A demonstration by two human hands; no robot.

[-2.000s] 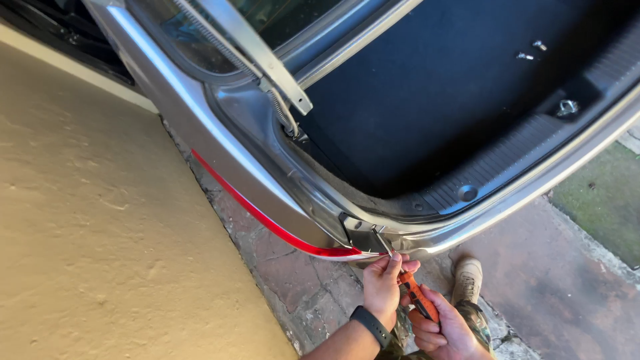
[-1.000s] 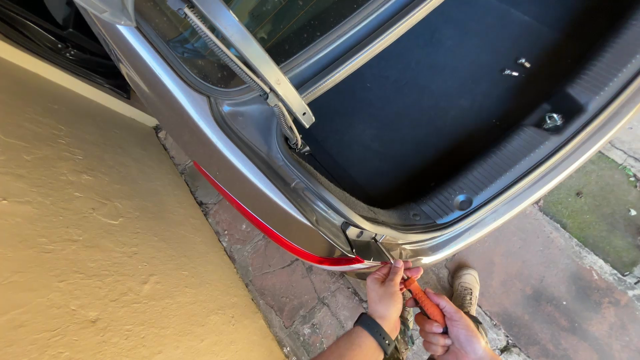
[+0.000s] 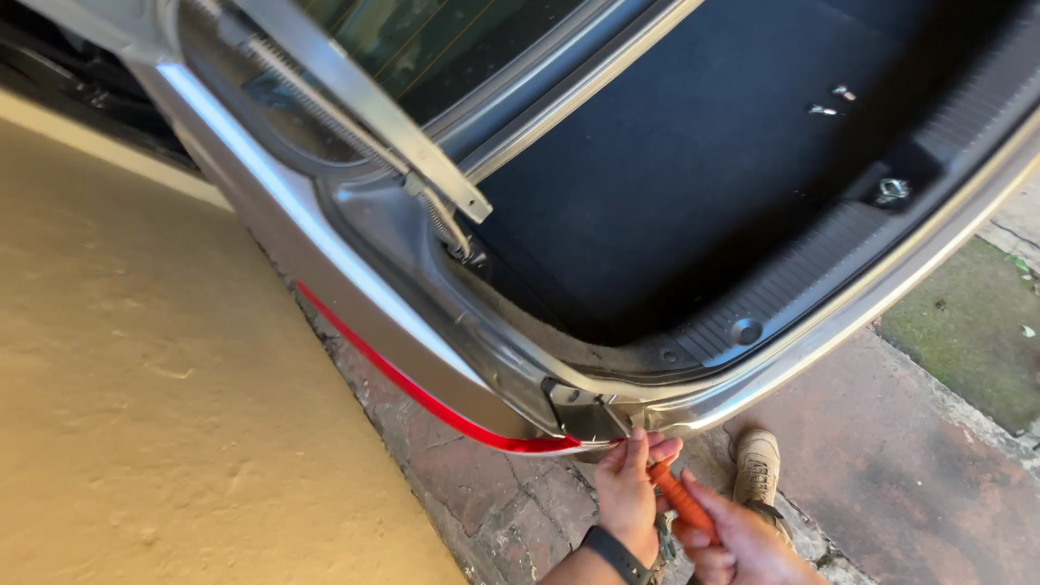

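Observation:
My right hand grips the orange handle of a hand tool, probably a screwdriver, below the rear corner of a car. Just left of it, my left hand, with a dark watch band at the wrist, has its thumb and fingers pinched together at the corner edge, at the tool's front end. What lies between those fingertips is too small to tell. The red tail light ends beside my left fingertips, and a dark recess sits above them. The tool's tip is hidden.
The open trunk holds two small screws or bolts on its dark floor. A metal lid hinge arm reaches in from the upper left. A tan wall stands close on the left. A shoe rests on the stone paving.
The thin metal shaft seen upright at the recess two seconds ago no longer shows there. Both hands stay at the car's corner, with the orange handle still in my right hand.

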